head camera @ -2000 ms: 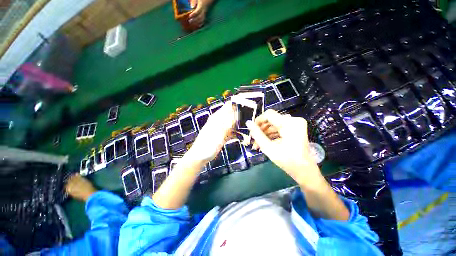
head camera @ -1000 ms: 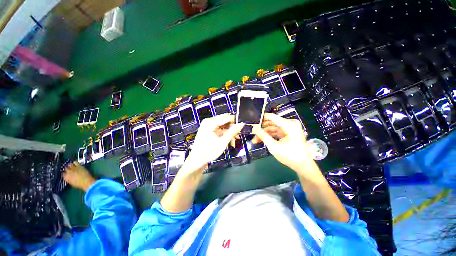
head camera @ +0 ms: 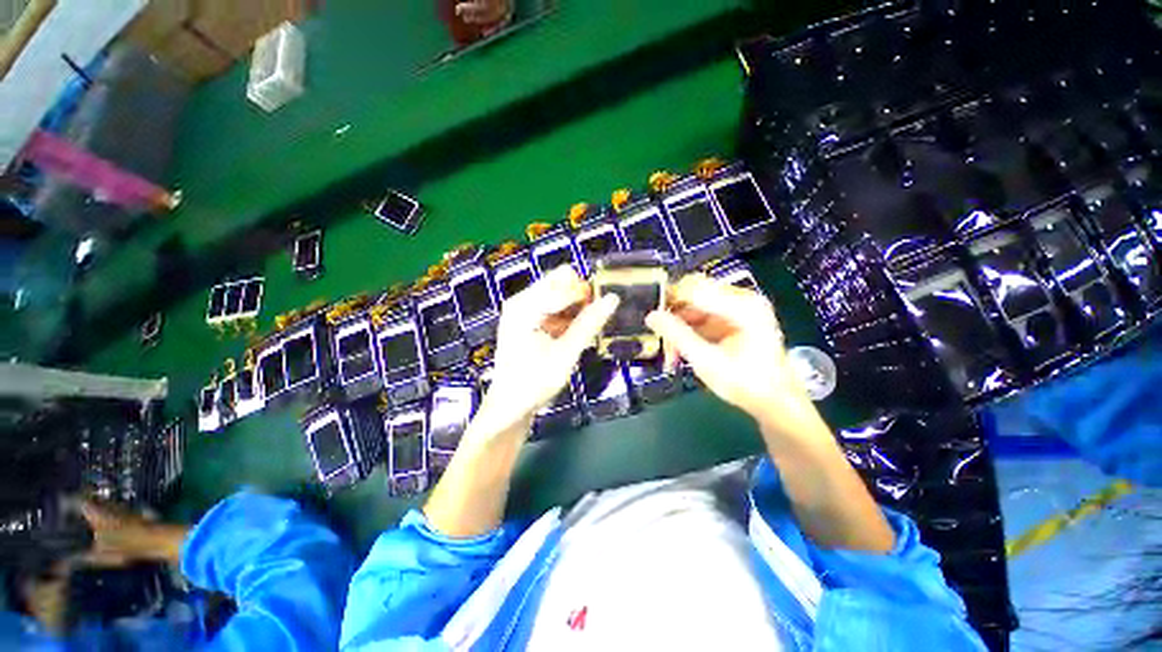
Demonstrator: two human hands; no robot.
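A display module with a dark middle and pale yellowish border is held up over the rows of stacked modules. My left hand grips its left edge, with the thumb on its face. My right hand grips its right edge, thumb also on the face. Both hands are bare. The stacked modules have dark screens, pale edges and orange tails along the far side. Part of the rows is hidden behind my hands.
Glossy black blister trays are piled at the right. A clear round disc lies beside my right wrist. Loose modules and a white box lie beyond the rows. A neighbour's hand is at black trays on the left.
The held module showed a white-bordered dark face; it now shows a yellowish border and sits slightly lower and nearer me. The neighbour's hand has moved down and left to the black trays.
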